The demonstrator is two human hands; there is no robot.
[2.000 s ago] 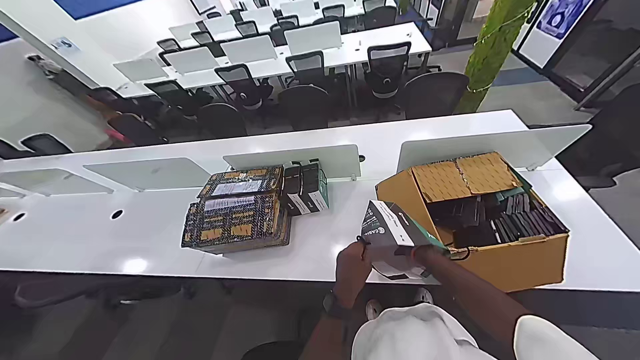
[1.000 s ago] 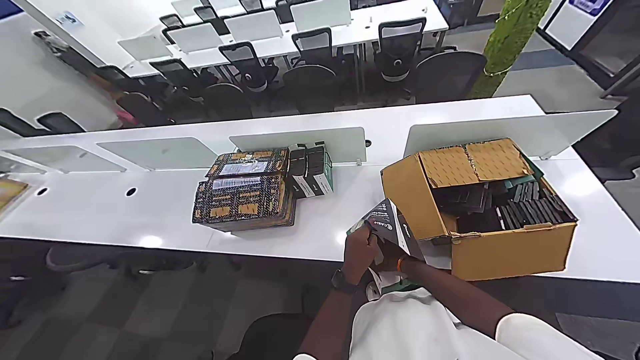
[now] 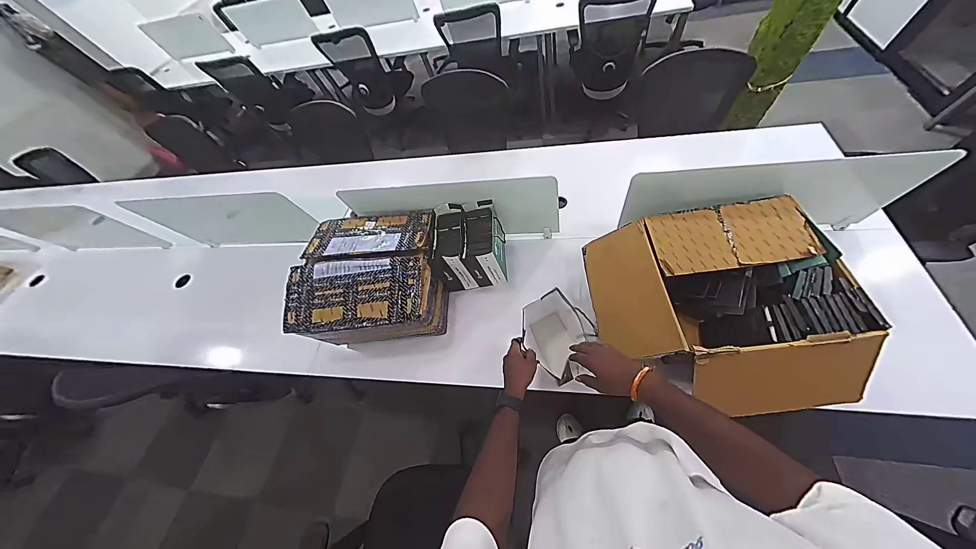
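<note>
A small open carton (image 3: 553,332) with a pale inside stands at the desk's front edge, its flaps up. My left hand (image 3: 520,366) grips its left side. My right hand (image 3: 606,367) lies at its right side, fingers spread; whether it presses on the carton is unclear. To the right, a large open cardboard box (image 3: 789,374) holds many thin dark cases (image 3: 820,309) in rows, some lying loose. Left of my hands are taped parcels (image 3: 358,290) in patterned wrapping, with a pair of black-and-white cartons (image 3: 470,248) beside them.
Frosted divider panels (image 3: 488,202) run along the middle of the white desk (image 3: 252,305). Black mesh chairs (image 3: 366,72) and another white desk stand beyond. A green column (image 3: 789,61) rises at the back right. A dark chair (image 3: 419,503) is low beside my left arm.
The small carton was tilted between my hands with its printed side showing; now its open top and pale inside face up. My right hand has shifted onto its right side.
</note>
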